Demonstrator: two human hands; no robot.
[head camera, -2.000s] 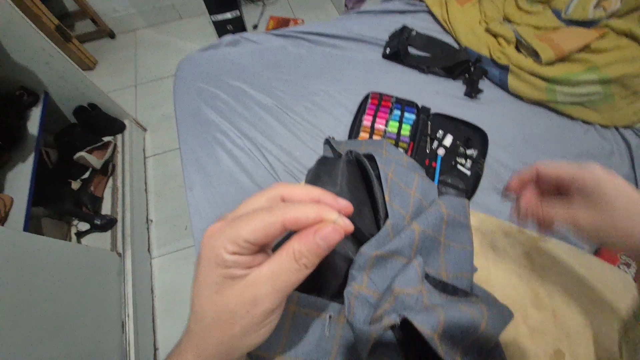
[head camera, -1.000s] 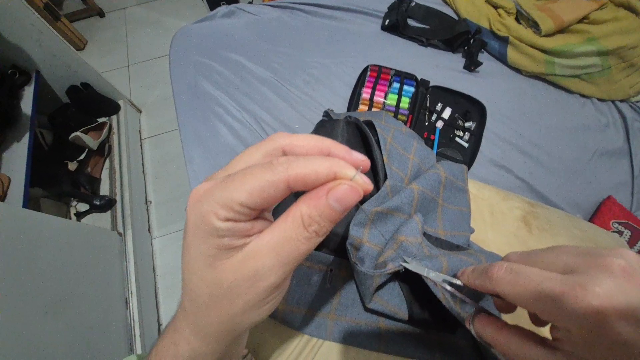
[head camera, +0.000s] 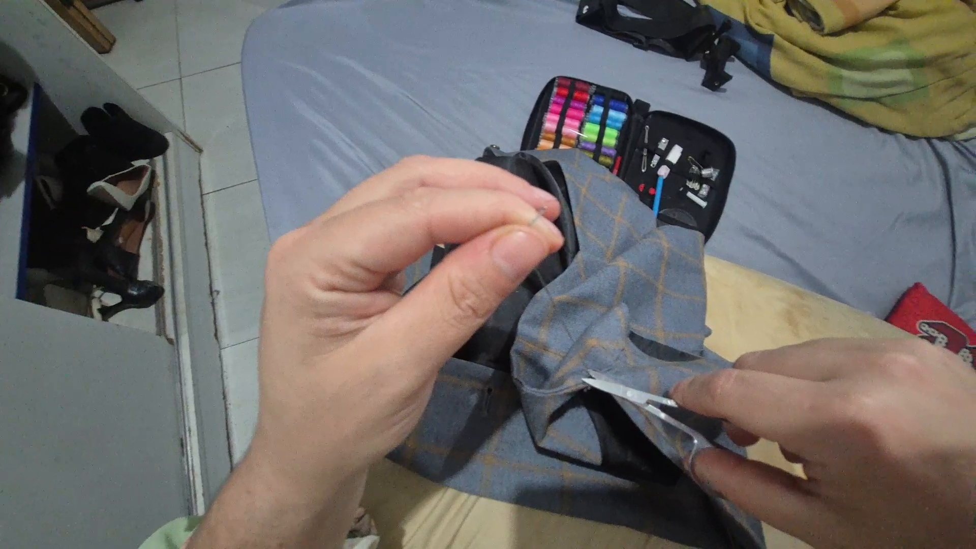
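My left hand (head camera: 396, 305) pinches a small thin object between thumb and forefinger; it looks like a needle, mostly hidden by the fingertips. My right hand (head camera: 831, 427) holds small metal scissors (head camera: 637, 394), their blades slightly parted and their tips at a fold of the grey checked garment (head camera: 610, 305). The garment has orange lines and a black lining (head camera: 496, 335), and lies bunched beneath both hands. Behind it, a sewing kit (head camera: 728, 145) lies unfolded, with rows of coloured thread spools (head camera: 568, 114) on one side and small notions on the other.
The bed carries a blue-grey sheet (head camera: 396, 84), a yellow patterned blanket (head camera: 854, 69) and a black strapped item (head camera: 656, 30). A pale wooden board (head camera: 770, 297) lies under the garment. At the right edge is a red item (head camera: 930, 316). Shoes (head camera: 122, 187) fill a cabinet at left.
My right hand, apart from the garment and blurred two seconds ago, has come down to it and now has scissors at the cloth. My left hand keeps its pinch.
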